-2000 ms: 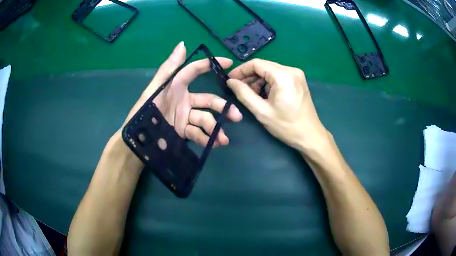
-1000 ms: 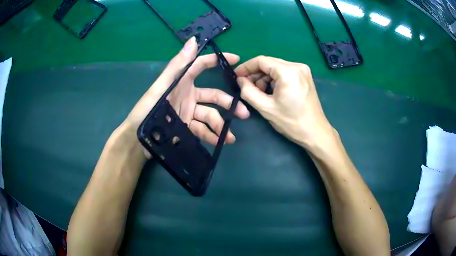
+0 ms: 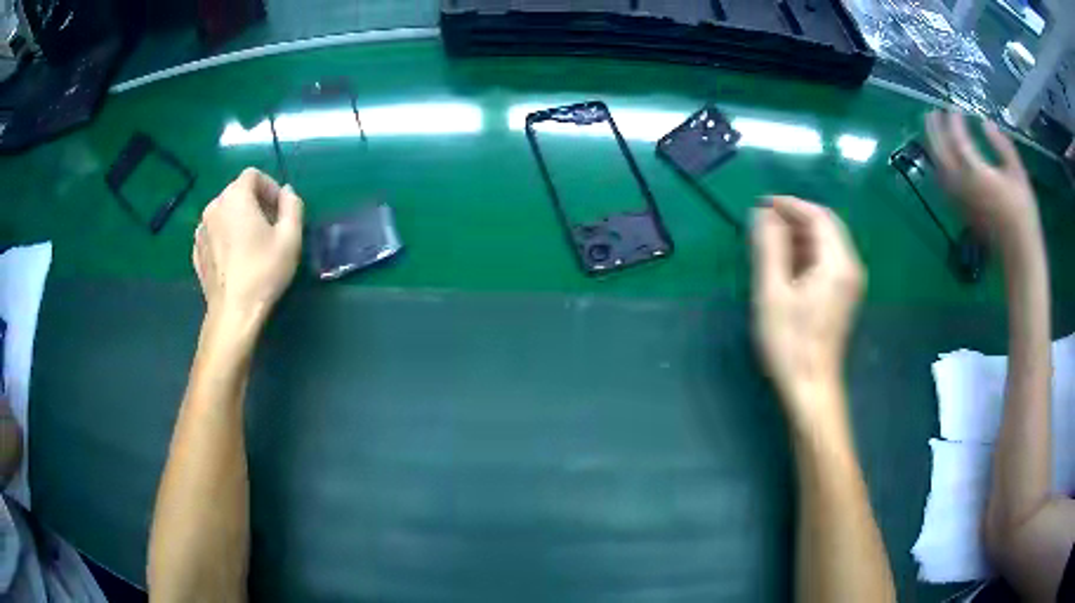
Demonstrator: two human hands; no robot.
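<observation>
My left hand [image 3: 248,236] is at the left, fingers curled at the near side rail of a black phone middle frame [image 3: 354,242]; its plate end is blurred and its thin rails show faintly beyond. My right hand [image 3: 808,271], blurred, is at the right with fingers curled at the near end of another black frame [image 3: 701,141]. That frame's plate points away from me, and the hand hides its near end. A third frame [image 3: 589,224] lies between my hands, plate end towards me.
Another frame [image 3: 136,183] lies at the far left. At the right, another person's hand [image 3: 984,177] is over a frame [image 3: 931,206]. A black ribbed tray [image 3: 660,35] and clear bags [image 3: 919,47] are at the far edge. White cloths [image 3: 973,459] lie at the right; another is at the left edge.
My hands have moved apart from the frame held between them, left hand to the left and right hand to the right. The view takes in more of the far side. Another person's arm has appeared.
</observation>
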